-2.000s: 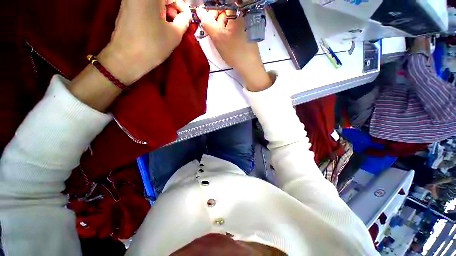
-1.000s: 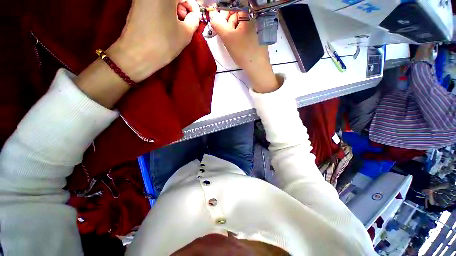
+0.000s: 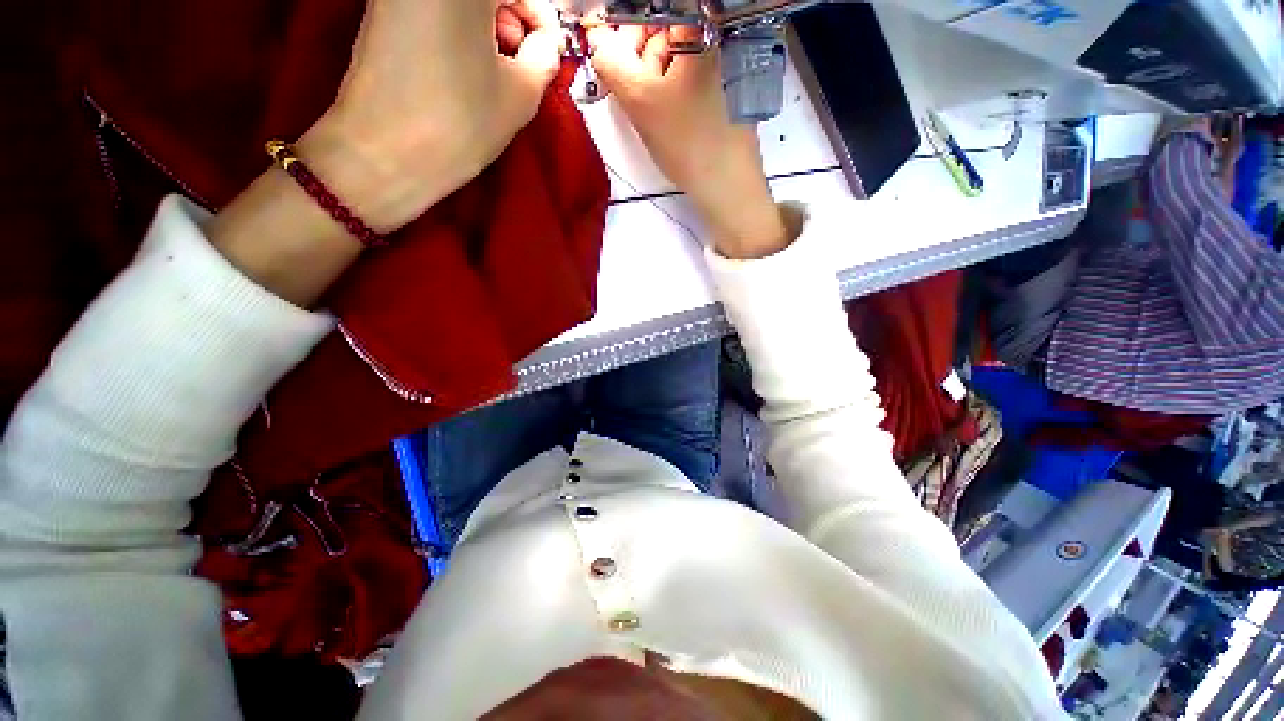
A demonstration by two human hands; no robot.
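Observation:
A large dark red garment piece (image 3: pixel 507 268) covers the left of the white table and hangs over its front edge. My left hand (image 3: pixel 444 106) is at the top, its fingertips pinching the red cloth beside the needle area (image 3: pixel 577 42). My right hand (image 3: pixel 662 99) is just right of it, fingertips close together at the same spot under the sewing machine (image 3: pixel 1028 21). The bright light and small metal parts hide what the right fingertips touch. A grey rounded part (image 3: pixel 753 78) sits beside my right hand.
A black phone (image 3: pixel 855 99) and a thin green-yellow tool (image 3: pixel 956 152) lie right of my right hand. A blue bin (image 3: pixel 417 493) with red pieces is below the table edge. Red and plaid garments (image 3: pixel 915 352) hang at right. Another person in a striped shirt (image 3: pixel 1141 324) is beyond.
Since two seconds ago, both hands and the table appear slightly lower and further right in view. The hands stay close together at the needle area; in the last second they hardly move.

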